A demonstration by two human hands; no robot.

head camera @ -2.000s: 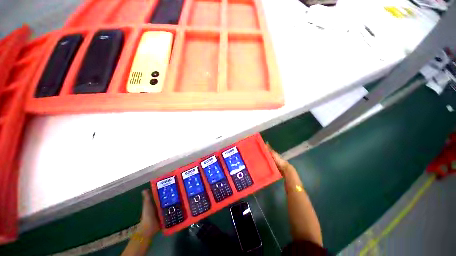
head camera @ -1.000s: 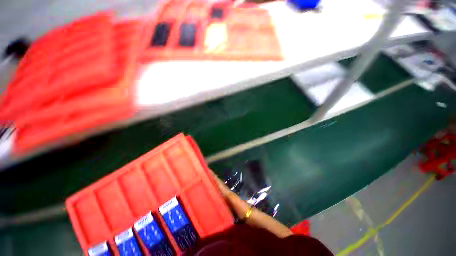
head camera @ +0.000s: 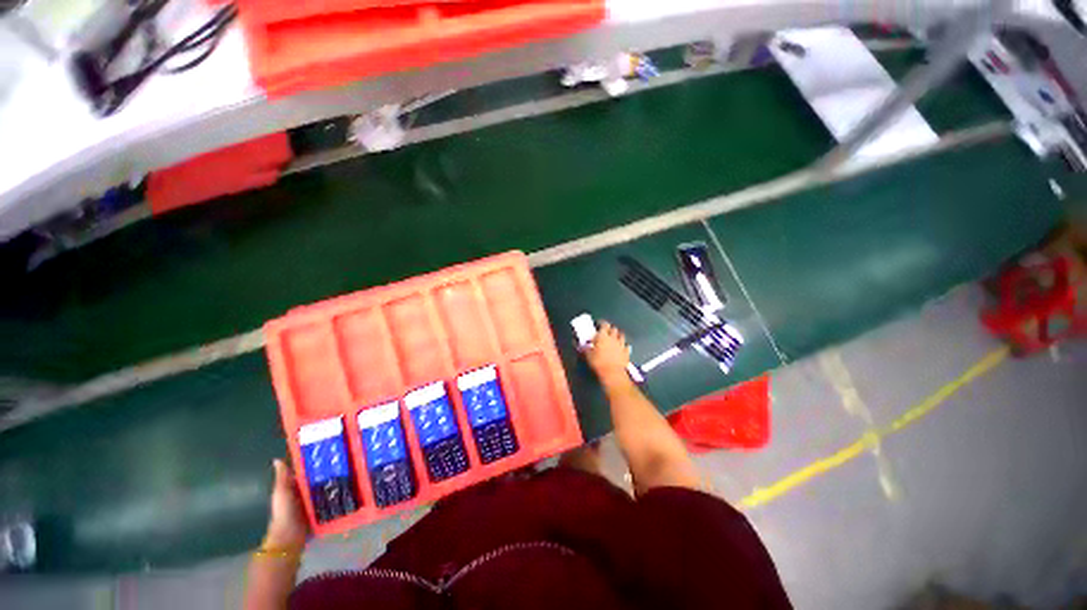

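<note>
The red phone tray (head camera: 399,348) is tilted at the bench's near edge. Several keypad phones (head camera: 385,453) with blue-and-white screens lie face up in its near row. The near row's right pocket and the far row's pockets hold no phones. My left hand (head camera: 284,510) grips the tray's left edge near the front corner, its fingers partly hidden. My right hand (head camera: 608,350) is right of the tray, low over the green surface. Its fingertips are at a small white card (head camera: 583,330); whether they pinch it is unclear.
Dark strips with pale marks (head camera: 668,298), a smartphone (head camera: 700,277) and a thin white cord (head camera: 745,290) lie right of my right hand. More red trays (head camera: 417,42) stand on the white shelf, with black cables (head camera: 155,48) left. A red stool (head camera: 727,417) is below the bench edge.
The view has swung over the green bench. The tray has moved from in front of the shelf to the bench's near edge. My right hand has left the tray and reached right.
</note>
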